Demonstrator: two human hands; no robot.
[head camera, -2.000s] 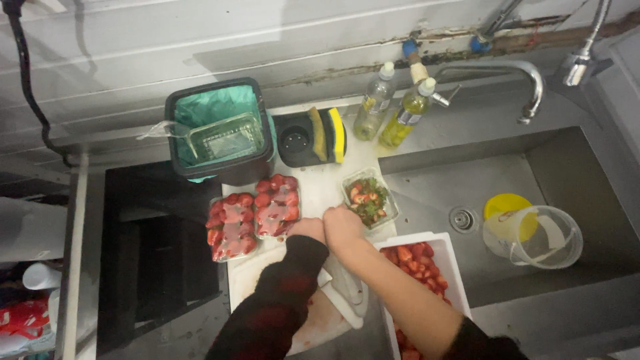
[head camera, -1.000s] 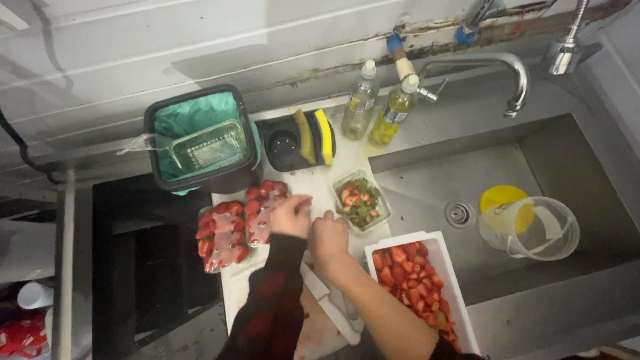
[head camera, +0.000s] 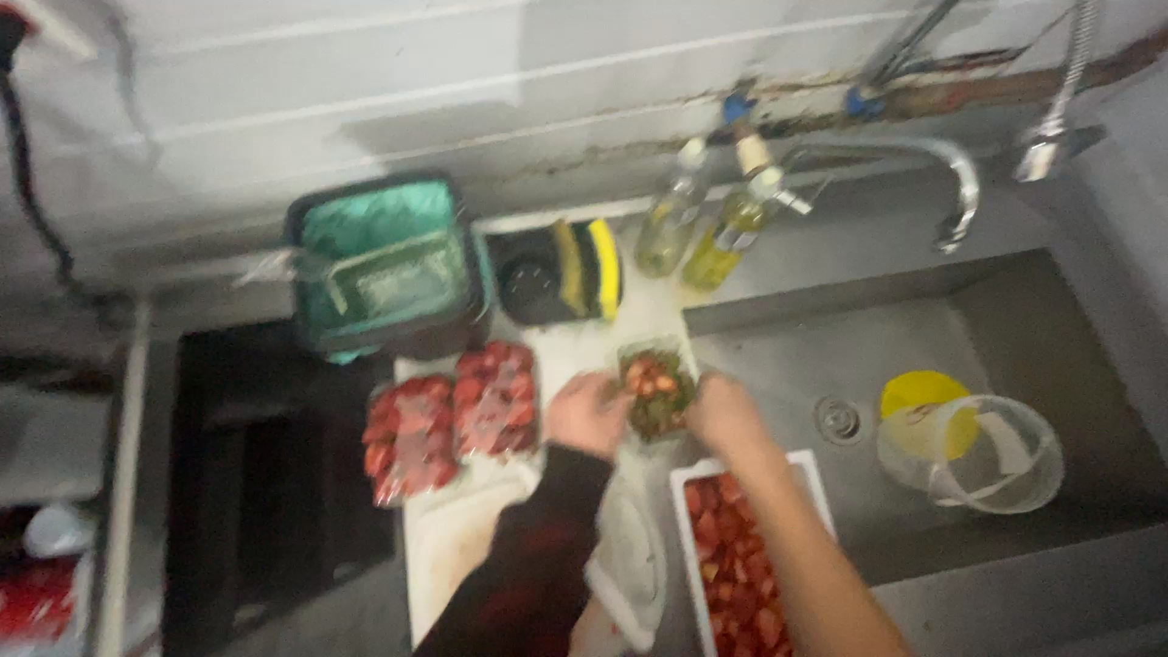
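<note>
A clear plastic punnet of strawberry tops (head camera: 655, 388) stands on the white board beside the sink. My left hand (head camera: 589, 415) is at its left side and my right hand (head camera: 723, 411) at its right side; blur hides how firmly the fingers hold it. Two clear packs of whole strawberries, one at the left (head camera: 411, 438) and one nearer my left hand (head camera: 495, 401), lie to the left. Under my right forearm is a white tub of cut strawberries (head camera: 730, 557). A white-handled knife (head camera: 620, 607) lies on the board between my forearms.
A lined bin (head camera: 383, 265) holding an empty clear punnet stands at the back left. Next to it are a black tray with sponges (head camera: 584, 269) and two bottles (head camera: 703, 228). A faucet (head camera: 958, 182) overhangs the steel sink, where a clear bucket (head camera: 1004, 456) and yellow lid (head camera: 926, 411) lie.
Both hands have moved from the board, left of the punnet of tops, to either side of that punnet. The picture has blurred.
</note>
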